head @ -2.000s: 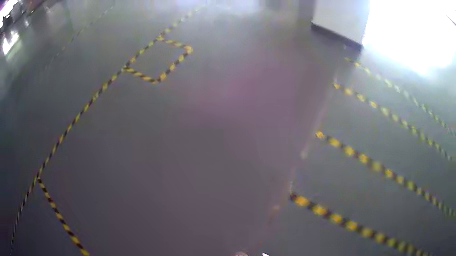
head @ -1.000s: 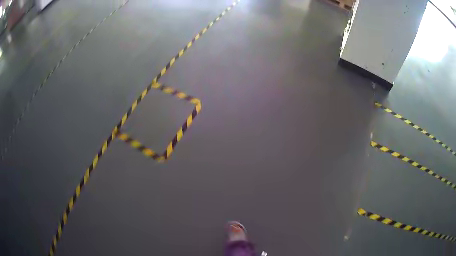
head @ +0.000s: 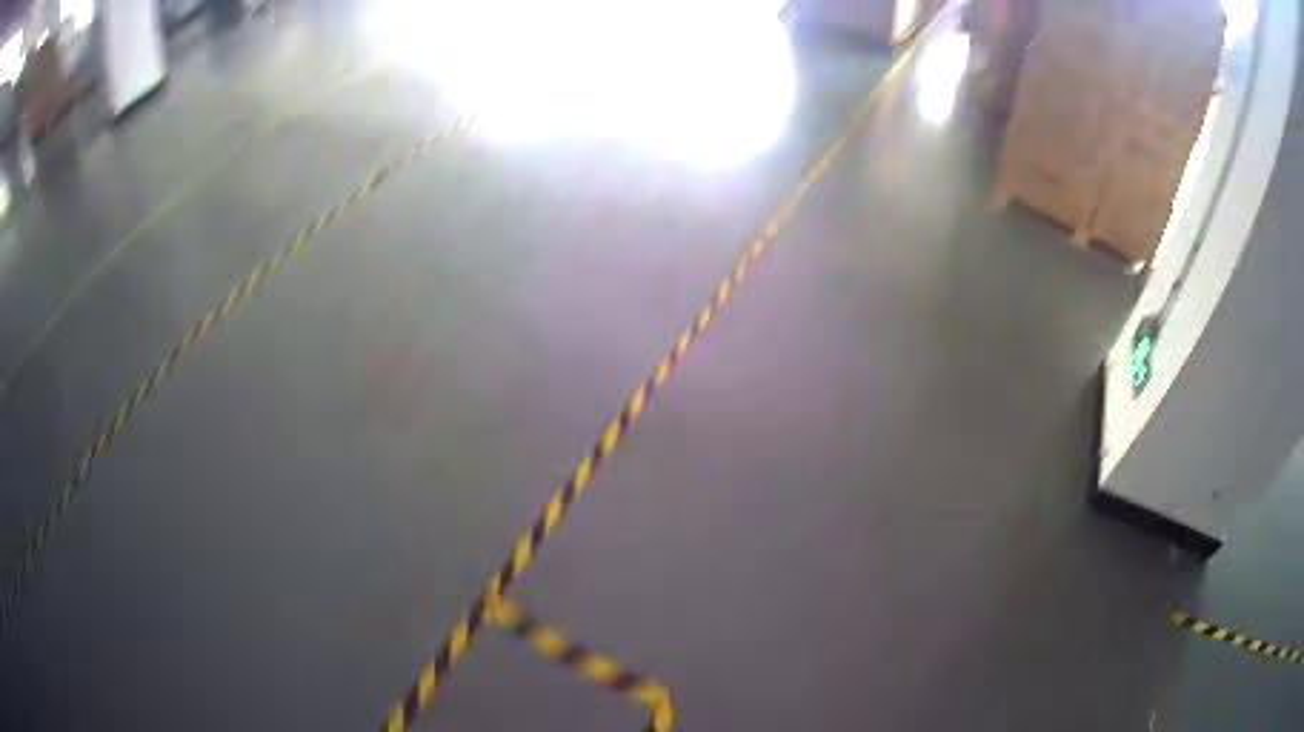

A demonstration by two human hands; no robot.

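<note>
Neither of my hands is in the picture. In front of me lies the smooth grey floor. Yellow-black hazard tape runs across it from the bottom left of centre to the upper right. A branch of tape turns off it at the bottom and forms a corner. A second, thinner tape line curves along the left side.
A white pillar with a dark base and a small green sign stands at the right. Tall brown cartons stand behind it. A short tape strip lies at the lower right. Bright glare covers the floor at the top.
The view has moved forward over the floor. The pillar is larger and nearer, the taped square has slid down mostly out of frame, and the cartons have appeared. The purple-edged shape at the bottom is gone.
</note>
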